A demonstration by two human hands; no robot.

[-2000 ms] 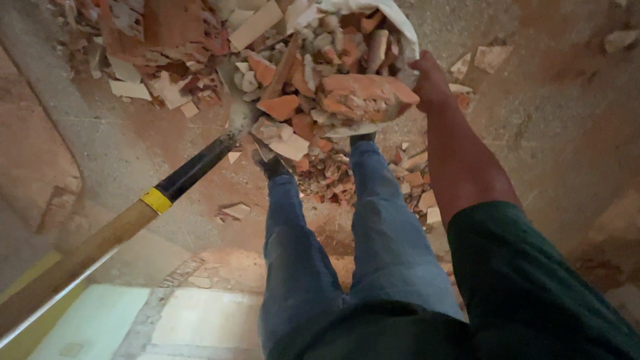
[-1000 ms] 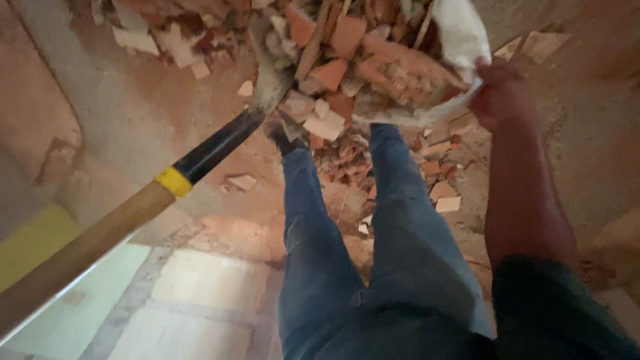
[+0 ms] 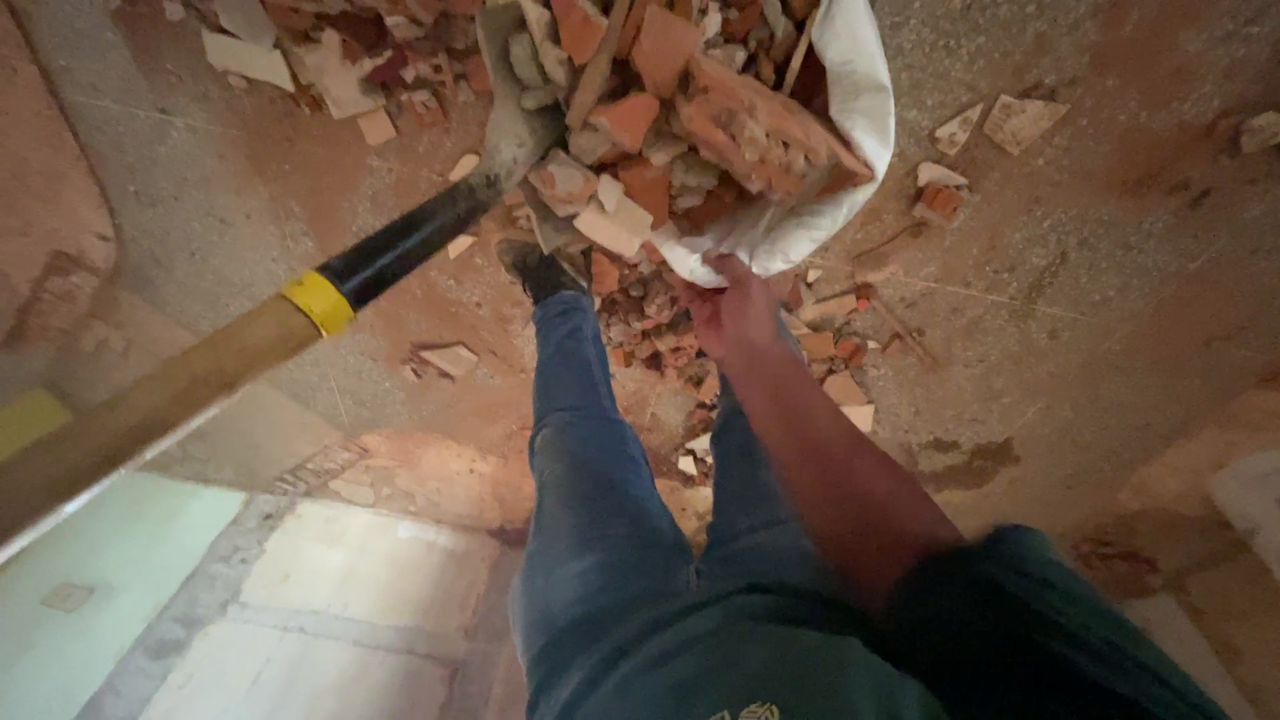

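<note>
My right hand (image 3: 735, 312) pinches the near rim of a white woven sack (image 3: 865, 110), between my legs and the sack's contents. Broken brick and tile rubble (image 3: 640, 130) fills the sack's mouth, with a large orange brick chunk (image 3: 765, 130) at the right. From the left edge comes a shovel (image 3: 400, 240) with a wooden handle, yellow band and black collar. Its metal blade reaches the left side of the rubble, with pieces over part of it. Who holds the shovel cannot be seen. My left hand is not in view.
A pile of rubble (image 3: 350, 60) lies at the upper left. Smaller debris (image 3: 660, 320) is scattered between my feet, beside a dark shoe (image 3: 545, 270). Tile shards (image 3: 1022, 122) lie on the dusty floor at right. Pale wall blocks (image 3: 360, 570) show at lower left.
My right hand has moved from the sack's right rim to its near rim, and the arm now crosses in front of my right leg. The shovel blade stays against the rubble.
</note>
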